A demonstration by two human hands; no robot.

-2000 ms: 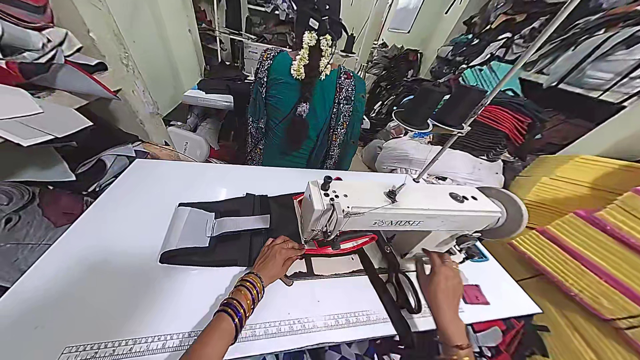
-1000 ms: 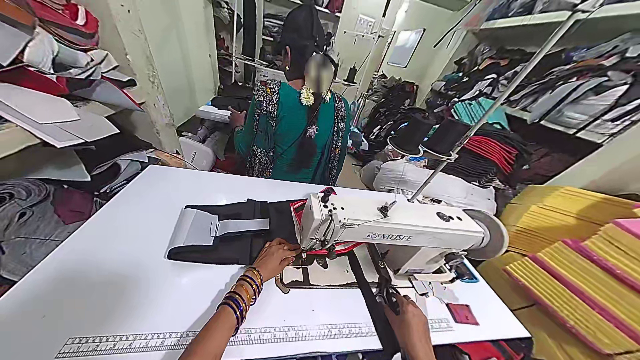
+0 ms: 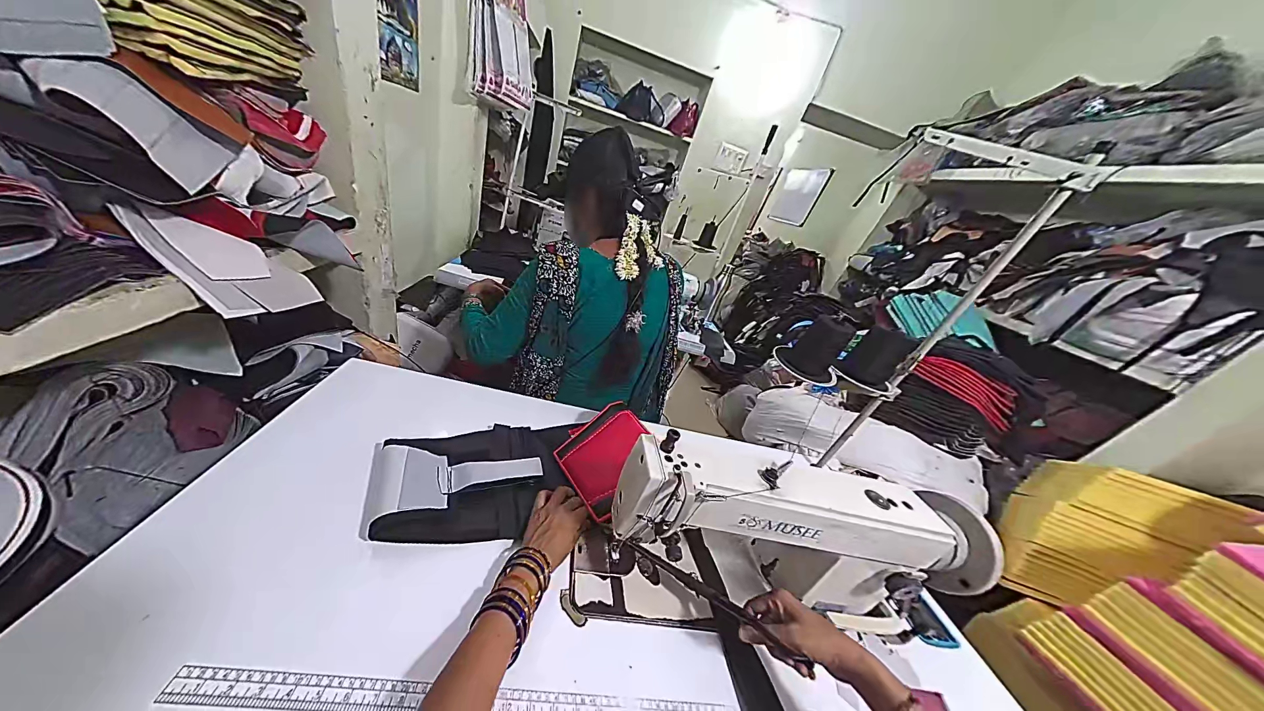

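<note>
My left hand (image 3: 555, 525) lies on the black fabric piece (image 3: 484, 444), its fingertips by the lower edge of a red fabric piece (image 3: 598, 456) with black trim. A grey strip (image 3: 405, 484) lies on the black fabric. In my right hand (image 3: 790, 627) are black-handled scissors (image 3: 696, 585), whose blades point left to the needle area of the white sewing machine (image 3: 790, 513). Whether the blades touch thread or fabric is too small to tell. A black strap (image 3: 741, 657) hangs over the table near my right hand.
A clear ruler (image 3: 296, 686) lies along the near edge of the white table (image 3: 247, 583). A person (image 3: 602, 316) in green sits beyond it, facing away. Thread cones (image 3: 815, 348) stand behind the machine. Yellow stacks (image 3: 1116, 523) are at right; fabric piles (image 3: 128, 415) at left.
The scissors, by my right hand at the machine's front, have moved up to the needle area. The red piece now stands up left of the machine head. The view has tilted upward.
</note>
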